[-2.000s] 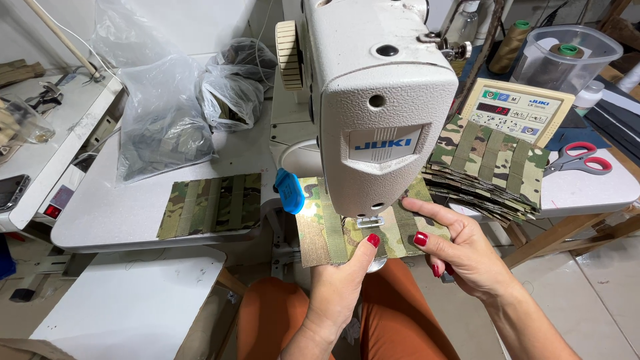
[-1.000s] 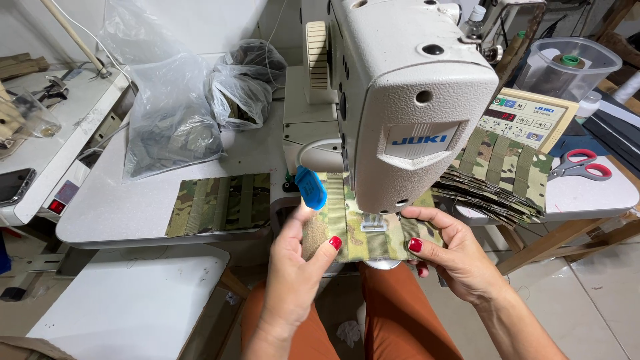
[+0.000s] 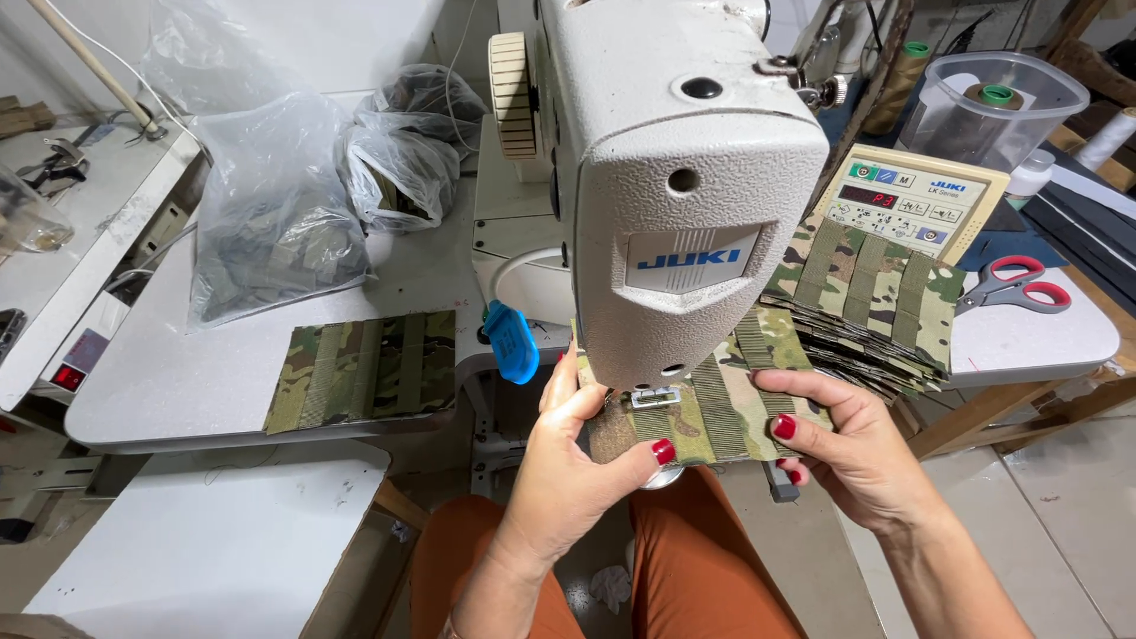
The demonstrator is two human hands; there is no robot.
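Note:
Both hands hold one camouflage fabric panel (image 3: 741, 404) with olive webbing strips under the head of a white Juki sewing machine (image 3: 683, 177). My left hand (image 3: 577, 461) grips its left part, thumb on top near the front edge, some fingers behind the panel. My right hand (image 3: 843, 444) pinches the right part between thumb and fingers. The metal presser clamp (image 3: 655, 398) sits over a webbing strip near the panel's left side; whether it presses down I cannot tell. A blue lamp head (image 3: 512, 342) on a white flexible arm hangs left of the needle area.
Another camouflage panel (image 3: 364, 368) lies on the left table. Behind it stand plastic bags (image 3: 280, 231) with fabric inside. At right are a stack of camouflage panels (image 3: 874, 284), a control box (image 3: 914, 200), red-and-grey scissors (image 3: 1016, 284) and a clear plastic tub (image 3: 994, 98) holding a thread spool.
The panel has shifted to the right under the machine head, so the clamp now lies over a strip nearer its left side. Both hands have stayed on it.

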